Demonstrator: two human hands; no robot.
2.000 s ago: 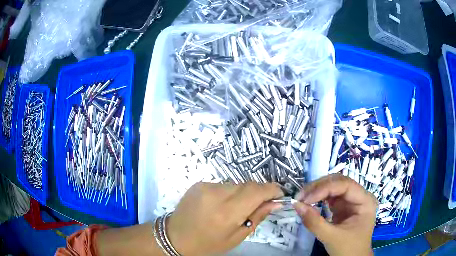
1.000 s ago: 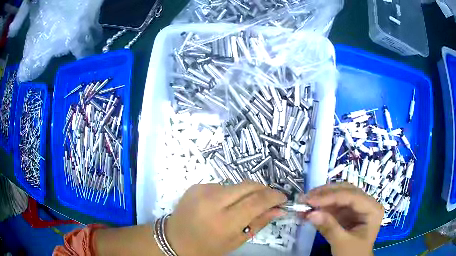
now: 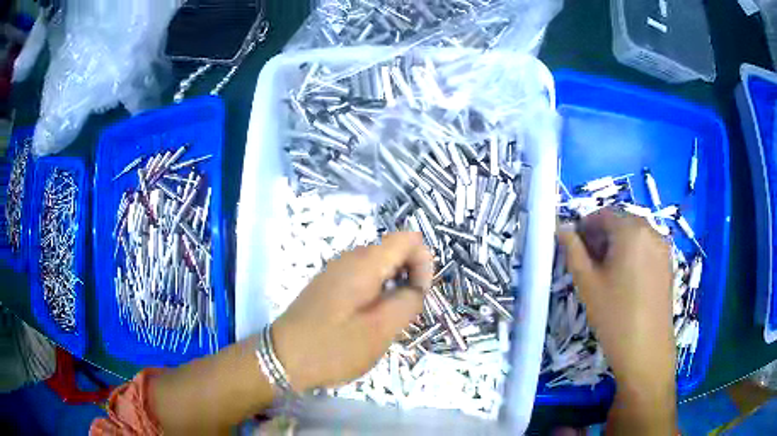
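Note:
My left hand (image 3: pixel 353 302) is over the centre bin (image 3: pixel 249 213), its fingers curled and blurred. Whether it holds a part cannot be told. Metal tubes (image 3: pixel 439 192) fill the far and right part of the bin; white plastic sleeves (image 3: pixel 324 243) lie at its left and near end. A few thin pieces with reddish parts (image 3: pixel 445 308) lie just right of my left hand. My right hand (image 3: pixel 626 285) is over the right blue tray (image 3: pixel 724 196), fingertips low and blurred; its grip is hidden. Joined pieces (image 3: pixel 575 345) with white sections and thin stems lie under and around it.
The left blue tray (image 3: pixel 106 230) holds slim stemmed cores (image 3: pixel 166 264). Two narrow blue trays stand at the far left. A clear bag of tubes (image 3: pixel 400 21) overhangs the bin's far end. A crumpled bag (image 3: pixel 94 72), a dark flat rectangle (image 3: pixel 213 30) and a clear box (image 3: pixel 664 43) lie beyond.
My hands were together at the bin's near right, with a small shiny piece between their fingers. They have parted: the left moved up and left, the right moved over the right tray.

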